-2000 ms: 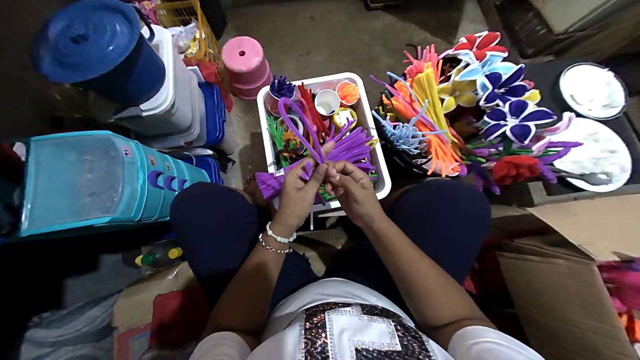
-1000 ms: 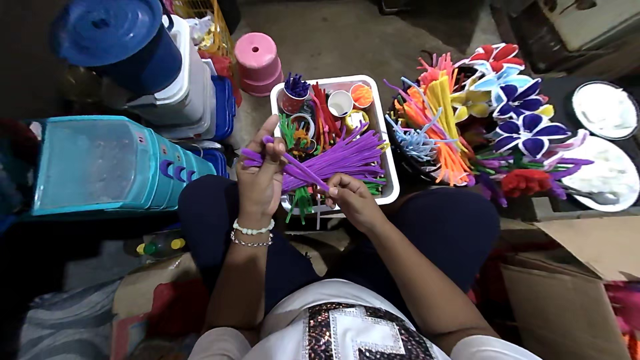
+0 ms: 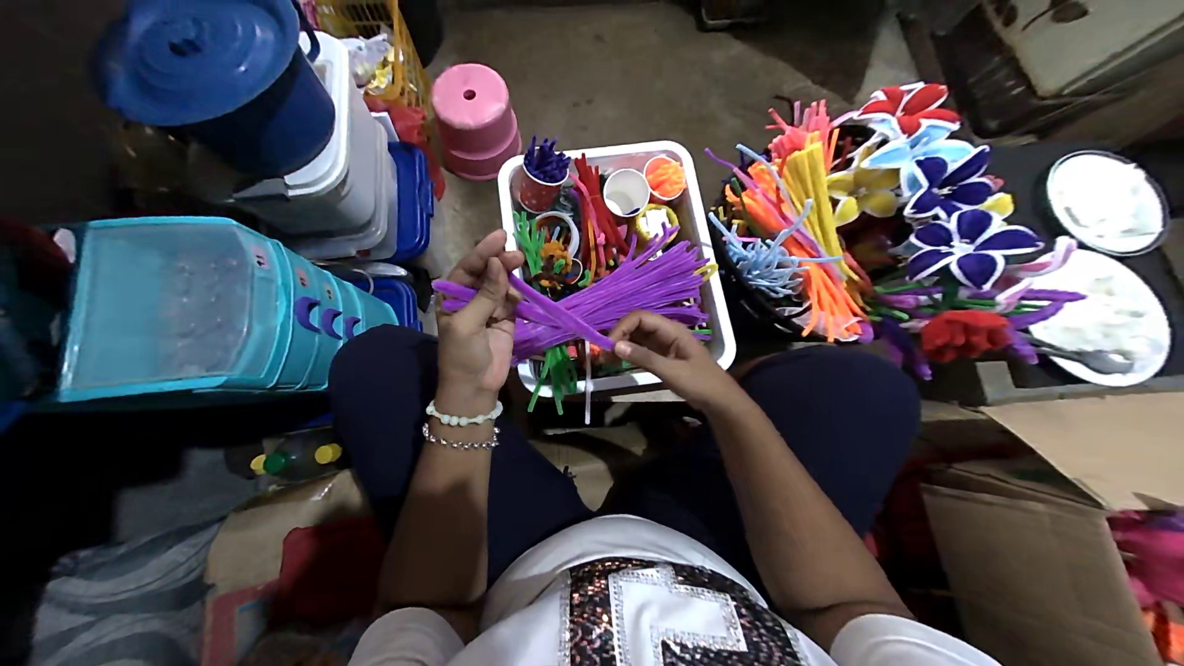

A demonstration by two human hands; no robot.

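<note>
Purple pipe cleaners [image 3: 555, 313] stretch between my hands. My left hand [image 3: 479, 310] pinches them near one end with thumb and fingers, their short ends poking out on its left. The fingertips of my right hand [image 3: 668, 354] hold the other end. Beneath lies a thick bundle of purple pipe cleaners [image 3: 647, 282] across a white plastic tray [image 3: 723, 319]. Green pipe cleaners [image 3: 557, 377], red ones [image 3: 597, 208], a cup of dark blue ones [image 3: 544, 176], a cup of orange ones [image 3: 665, 178] and a white cup [image 3: 626, 192] are also in the tray.
Right of the tray are a bunch of orange and yellow pipe cleaners [image 3: 814, 240], pipe-cleaner flowers [image 3: 971, 242] and white plates [image 3: 1105, 310]. A pink stool [image 3: 474, 116], teal drawers [image 3: 176, 305] and a lidded blue bucket [image 3: 213, 83] stand to the left. A cardboard box [image 3: 1027, 564] is at lower right.
Two seconds ago my hands were close together over a bent purple loop. They then moved apart, with the purple pipe cleaners stretched between them, and have stayed about so.
</note>
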